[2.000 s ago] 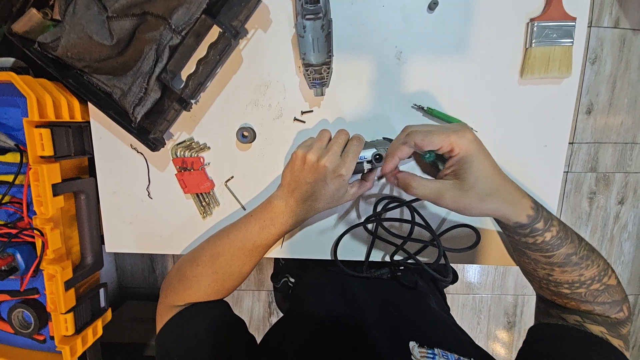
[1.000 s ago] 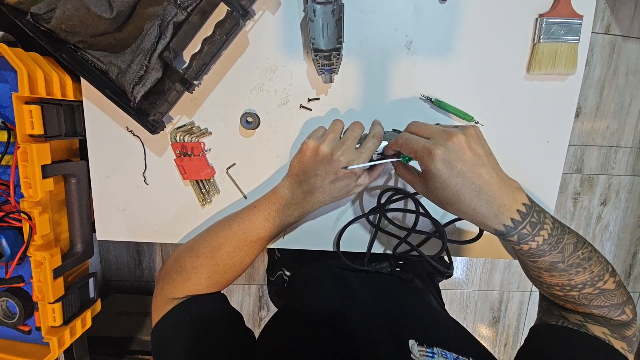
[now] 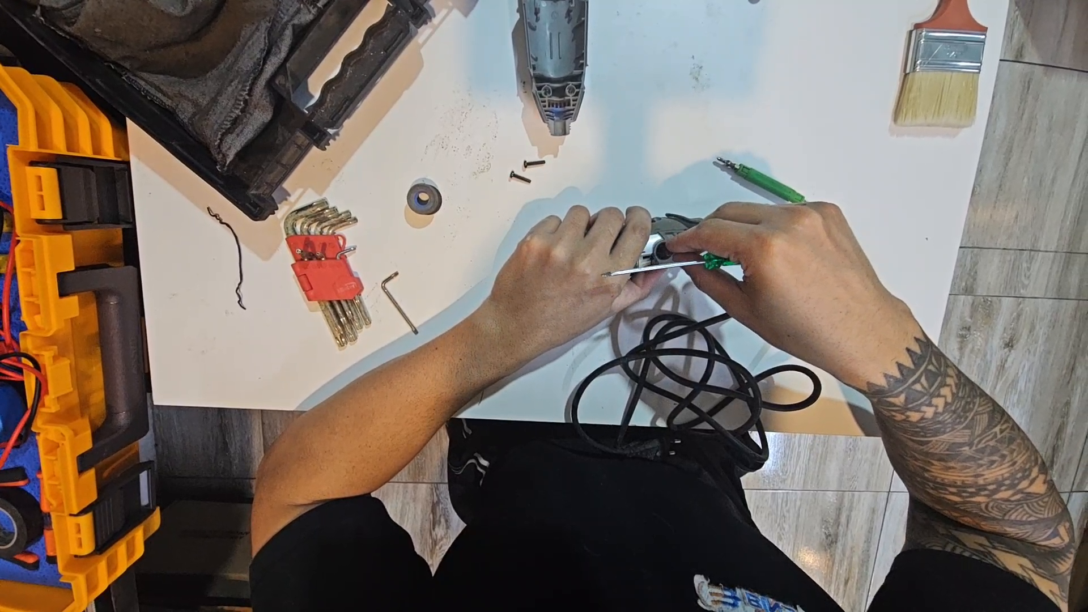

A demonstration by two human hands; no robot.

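My left hand (image 3: 569, 272) is closed around a grey power tool part (image 3: 671, 225), most of which the fingers hide. A round metal piece (image 3: 654, 251) shows at its end. With my right hand (image 3: 782, 272) I hold a thin screwdriver (image 3: 721, 262) with a green handle, its shaft pointing left across my left fingers, while the thumb and forefinger touch the round end. Below both hands lies a coiled black power cord (image 3: 680, 353). A second green-handled screwdriver (image 3: 769, 182) rests just above my right hand.
A grey housing half (image 3: 557, 59), two screws (image 3: 521, 177), a dark ring (image 3: 424, 197), a hex key set (image 3: 327, 272), a loose hex key (image 3: 399, 303) and a black wire (image 3: 231, 255) lie on the white table. Around it are a paintbrush (image 3: 939, 76), a black case (image 3: 357, 76) and an orange toolbox (image 3: 68, 340).
The screwdriver in my right hand now lies across my left fingers, its shaft plainly visible; two seconds ago mainly its green handle showed. Both hands stay at the grey part.
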